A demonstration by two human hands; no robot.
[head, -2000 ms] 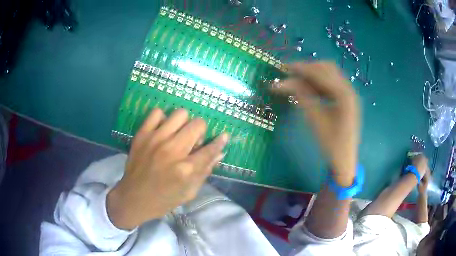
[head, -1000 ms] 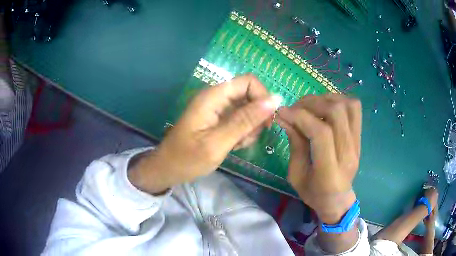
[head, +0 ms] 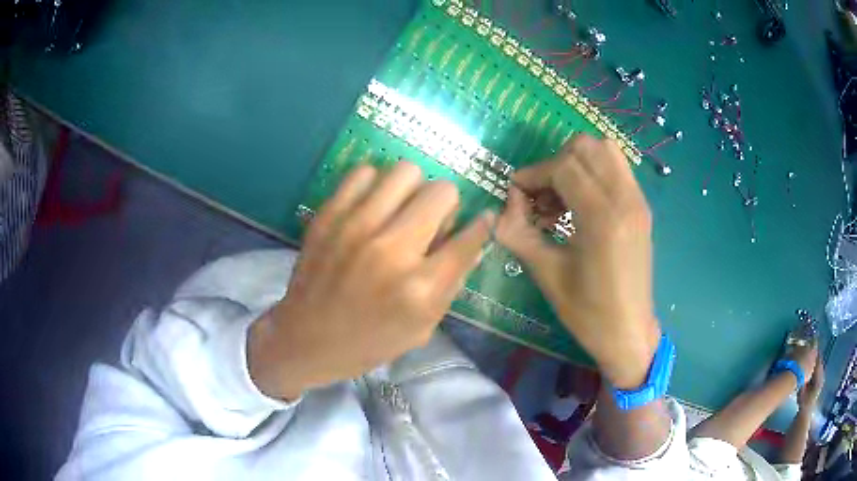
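A green circuit board panel [head: 470,80] lies on the table mat, tilted in view, with rows of pale pads and a bright glare across its middle. My right hand [head: 592,249] is over the panel's right part, thumb and index finger pinched near the middle pad row; anything between them is too small to tell. A small silver part [head: 564,224] shows against its palm side. My left hand [head: 376,272] is over the lower panel, fingers curled, thumb tip near the right fingertips; what it holds is hidden. A round silver capsule [head: 512,268] shows below the fingertips.
Capsules on red wires [head: 661,119] trail off the panel's upper right edge. More loose wired capsules [head: 724,117] are scattered further right. Dark items lie at the far left [head: 64,26]. Another person's hand with a blue wristband [head: 791,371] is at the lower right.
The panel appears further left and up in view. My hands were together above the panel a second ago; now my right fingertips are lower over the pad row and my left hand has shifted slightly left.
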